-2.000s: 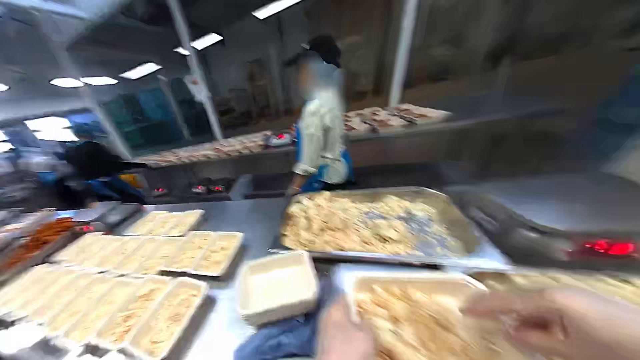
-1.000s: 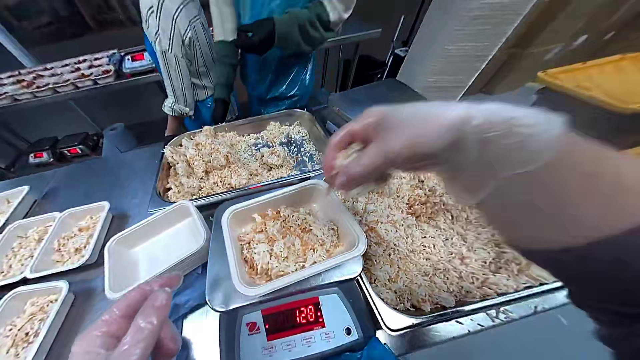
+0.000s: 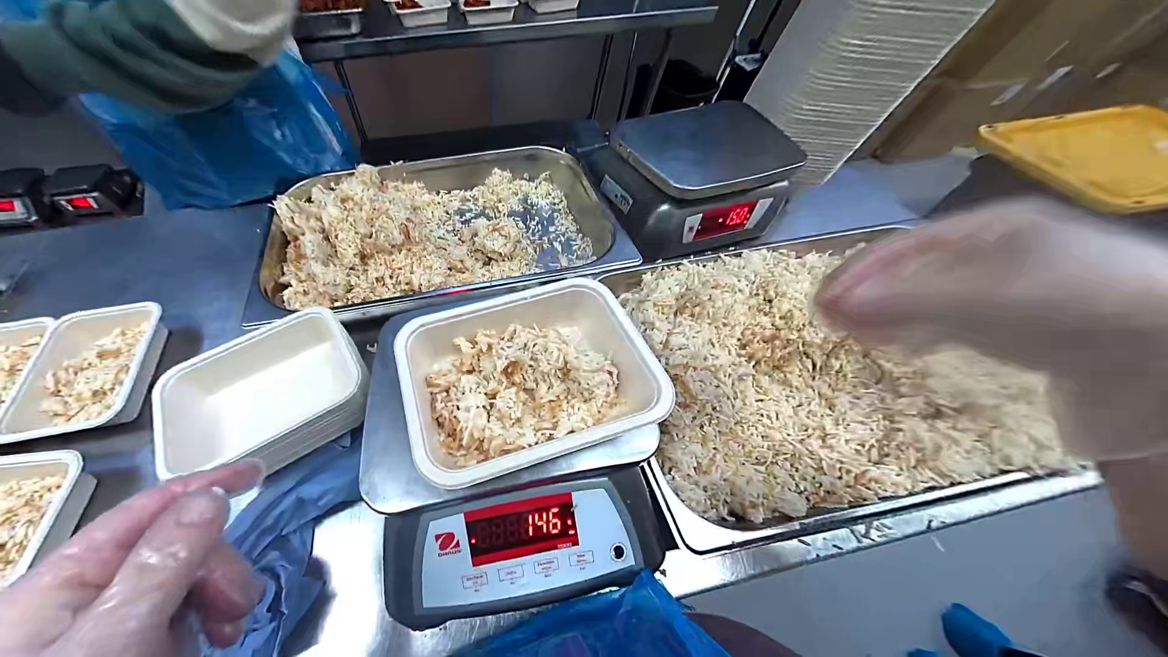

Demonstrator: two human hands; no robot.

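Note:
A cream fibre tray (image 3: pixel 534 383) holding a mound of cooked rice rests on the platform of an Ohaus digital scale (image 3: pixel 525 538), whose lit display reads 146. My right hand (image 3: pixel 967 310), gloved and blurred, hovers over a metal pan of rice (image 3: pixel 821 383); whether it holds anything cannot be told. At the lower left my left hand (image 3: pixel 155 557), in a clear glove, has thumb and forefinger near each other and nothing visible between them. Just beyond its fingers stands a stack of empty fibre trays (image 3: pixel 265 392), beside a crumpled blue cloth (image 3: pixel 283 547).
A second metal pan of rice (image 3: pixel 429 228) lies behind the scale, with another scale (image 3: pixel 707 173) to its right. Filled trays (image 3: pixel 91 374) line the left. A co-worker's sleeve (image 3: pixel 137 55) and blue apron reach in at upper left. A yellow lid (image 3: pixel 1086 155) is at right.
My right hand has moved from above the tray on the scale to above the pan at right. The scale's reading has risen from 128 to 146. The view has shifted.

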